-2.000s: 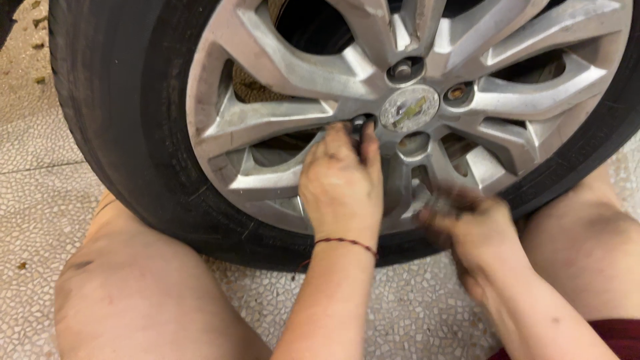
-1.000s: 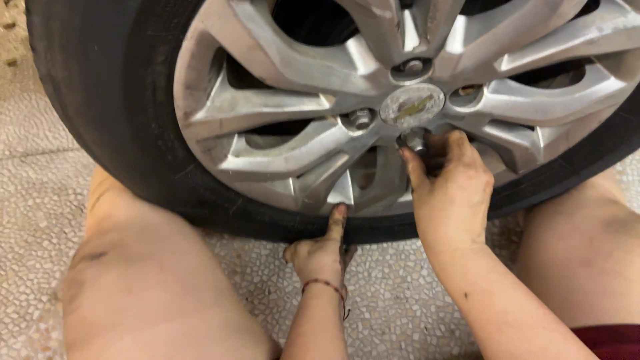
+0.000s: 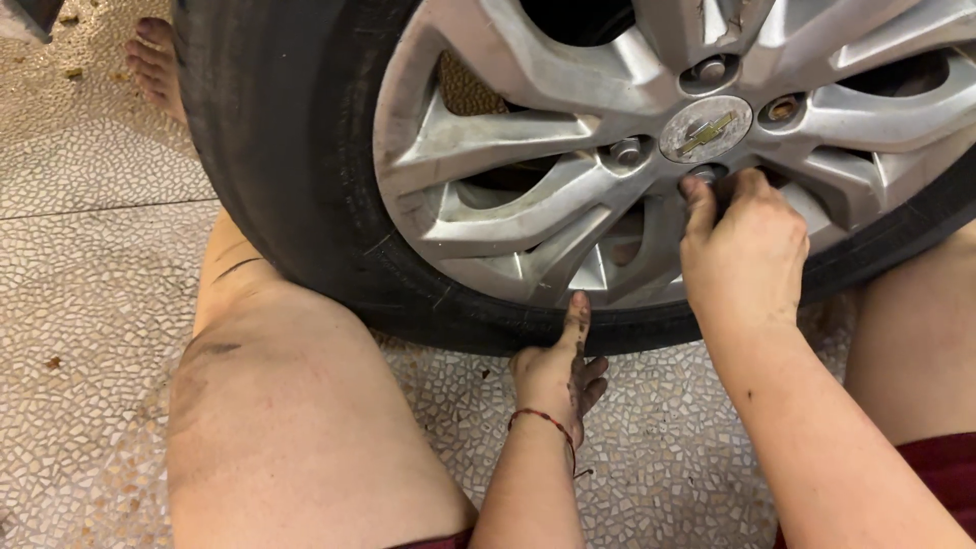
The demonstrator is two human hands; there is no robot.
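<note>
A silver alloy car wheel (image 3: 526, 213) with a black tyre (image 3: 290, 137) stands before me, a Chevrolet centre cap (image 3: 705, 130) in its hub. My right hand (image 3: 743, 244) has thumb and fingers around a lug nut (image 3: 703, 175) in the hole just below the cap. One lug nut (image 3: 627, 151) sits in the hole left of the cap and another (image 3: 711, 71) in the hole above it. The hole to the right (image 3: 781, 109) shows a rusty, brownish inside and no nut. My left hand (image 3: 560, 366), dirty, rests against the tyre's lower edge, its thumb up towards the rim.
My bare legs (image 3: 282, 412) lie on both sides of the tyre. A mosaic-patterned floor (image 3: 91, 305) runs beneath, with a dark joint line at left. A bare foot (image 3: 156, 69) is at upper left, near a dark and grey object (image 3: 30, 17) in the corner.
My left hand has gone from the left lug hole down to the tyre's lower edge. My right hand has moved from lower right up to the bottom lug hole.
</note>
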